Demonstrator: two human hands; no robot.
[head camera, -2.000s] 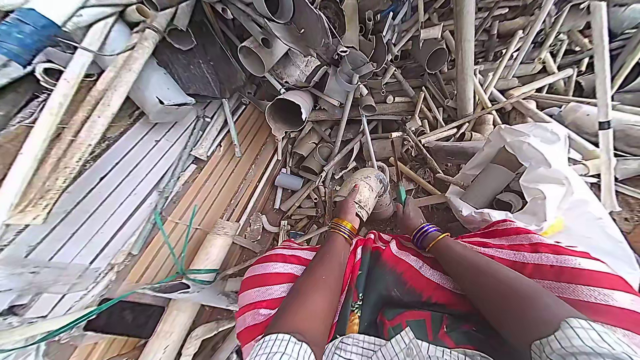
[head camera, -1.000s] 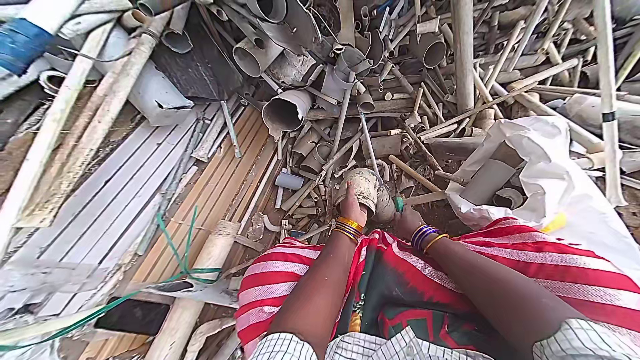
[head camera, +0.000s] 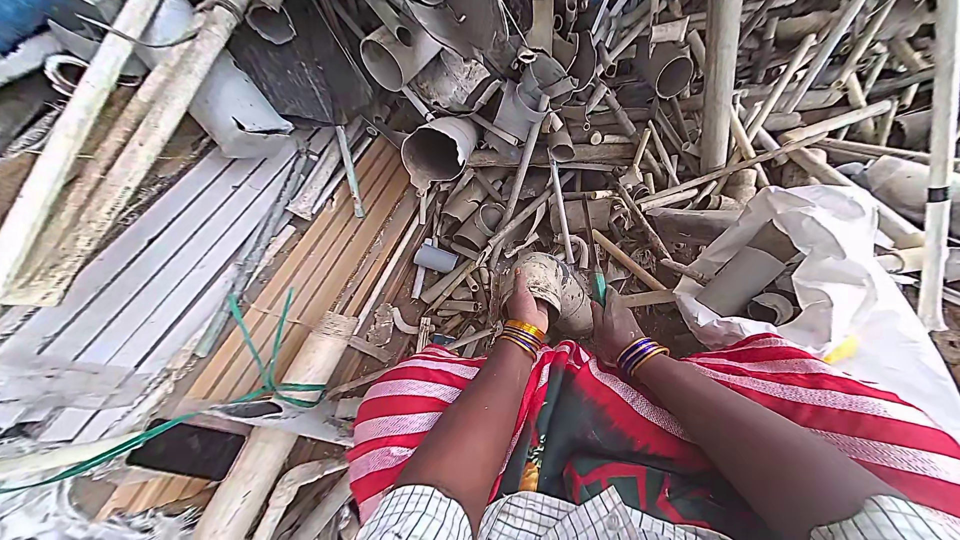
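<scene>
My left hand (head camera: 527, 301) grips a short, dirty, cream-coloured pipe fitting (head camera: 541, 274) at its open end, just beyond my lap. Against its right side lies a greyish rounded pipe part (head camera: 576, 304); whether the two are one piece I cannot tell. My right hand (head camera: 615, 324) is closed round the green handle (head camera: 599, 288) of a tool with a thin dark shaft that points away from me, close to the right of the fitting. The tool's kind is not clear. A red-and-white striped cloth (head camera: 427, 397) covers my lap below both hands.
A heap of scrap plastic pipes (head camera: 442, 150) fills the ground ahead. On the right stands a white sack (head camera: 847, 262) holding grey pipe pieces (head camera: 739, 281). Long brown strips (head camera: 300, 285) and pale panels (head camera: 172, 262) lie left, beside a pale pole (head camera: 315, 360) and a dark phone-like object (head camera: 187, 450).
The tool's dark shaft stood upright beside the fitting two seconds ago, was hardly visible one second ago, and shows upright again now. My left hand has stayed on the fitting.
</scene>
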